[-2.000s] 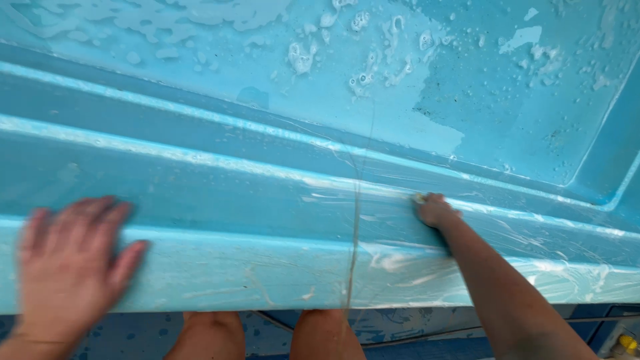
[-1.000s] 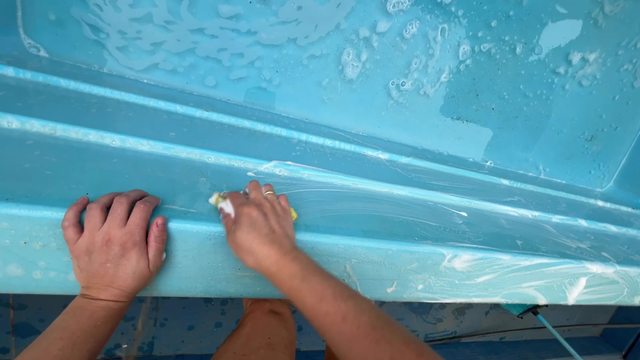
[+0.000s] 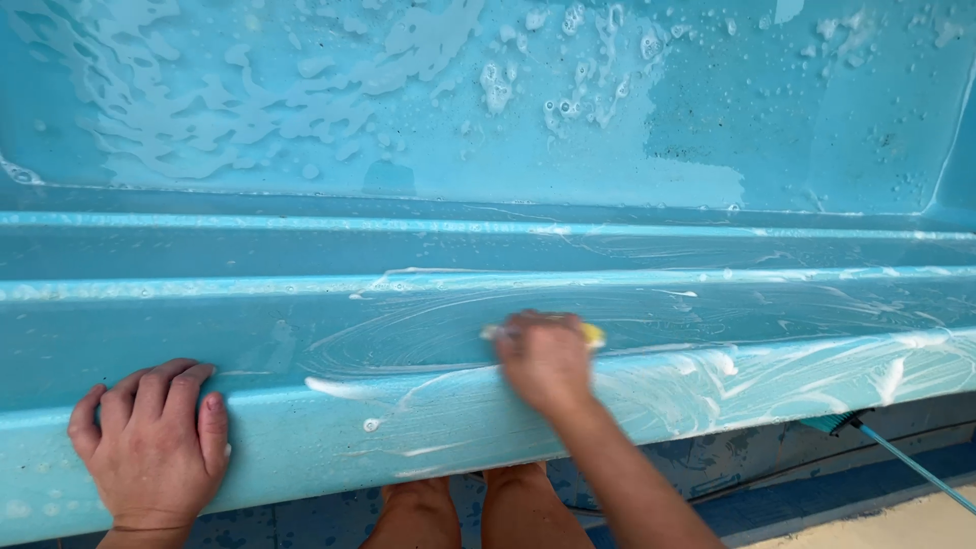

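My right hand (image 3: 547, 358) is closed around a yellow and white sponge (image 3: 592, 335), pressed to the inner side wall of a light-blue, smooth-surfaced basin (image 3: 427, 427). The hand is blurred, and most of the sponge is hidden under it. Curved streaks of white foam (image 3: 343, 389) lie around that hand on the wall and the rim. At the lower left, my left hand (image 3: 156, 442) rests on the rim with its fingers bent over the inner edge; nothing shows in it.
Shallow water and soap bubbles (image 3: 497, 88) cover parts of the basin floor, beyond two stepped ledges. Below the rim at the right is a teal brush (image 3: 831, 422) with a long handle. My legs (image 3: 518, 507) stand against the outer side, above a wet blue floor.
My right hand was farther left along the wall one second ago, and more streaks now show there. My left hand, raised and blurred two seconds ago, rests on the rim.
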